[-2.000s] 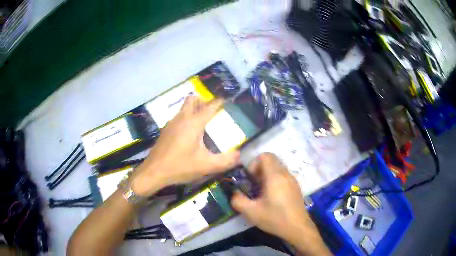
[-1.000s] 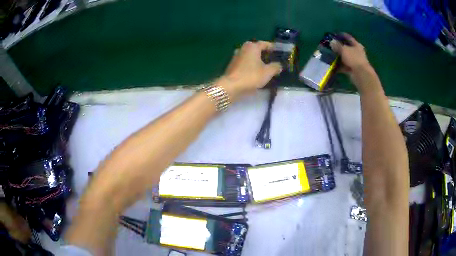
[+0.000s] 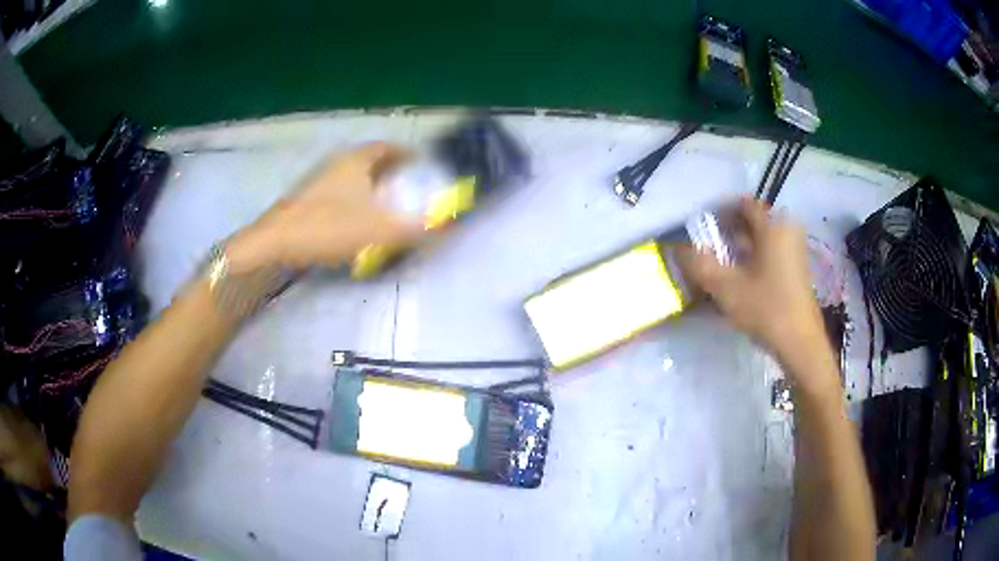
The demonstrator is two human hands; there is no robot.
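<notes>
My left hand (image 3: 362,208) holds a power bank assembly (image 3: 438,203) with yellow tape and a black end, above the bench; both are blurred. My right hand (image 3: 750,263) grips the board end of another assembly (image 3: 608,305), whose white cell with yellow edges points left. A third assembly (image 3: 416,423) lies flat on the bench, its blue circuit board at the right end and black cables at its left. Two assemblies, one dark (image 3: 724,71) and one silver (image 3: 793,90), lie on the green strip with cables hanging onto the bench.
Dark unfinished assemblies (image 3: 66,312) are piled at left. A black round grille (image 3: 907,268) stands at right, beside dark parts (image 3: 920,460). A small white card (image 3: 385,505) lies near the front. The green strip (image 3: 329,66) runs along the back. A blurred body part shows at lower left.
The two assemblies my hands held over the green strip now lie there, released. My hands have come back over the bench and taken hold of the two assemblies that lay in the upper row.
</notes>
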